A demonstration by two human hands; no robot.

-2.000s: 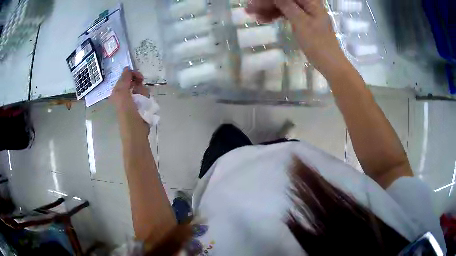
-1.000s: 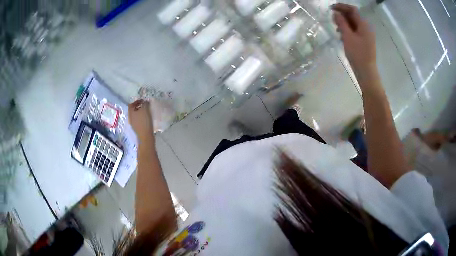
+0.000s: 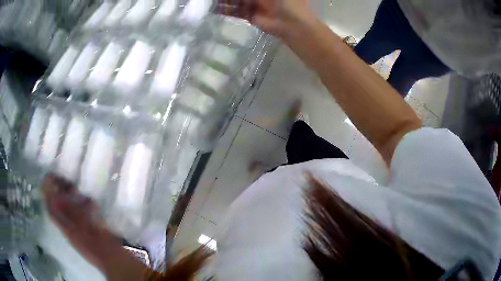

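Observation:
A large clear blister tray (image 3: 104, 107) fills the upper left of the head view, tilted and blurred. White oblong units (image 3: 134, 167) lie in its pockets in rows. Several pockets on its right side show no white unit. My left hand (image 3: 77, 214) is at the tray's lower left edge, blurred, and appears to grip it. My right hand (image 3: 261, 12) is at the tray's upper right edge at the top of the picture, with its fingertips partly cut off, and appears to grip it.
The table edge (image 3: 187, 192) runs beside the tray, above a tiled floor (image 3: 247, 134). Part of a calculator (image 3: 137, 253) shows below the tray. Another person in dark clothing (image 3: 395, 41) stands at the upper right.
The tray now lies further left, looks larger and covers most of the calculator and papers. Both my hands have come to its edges; my right hand has moved left.

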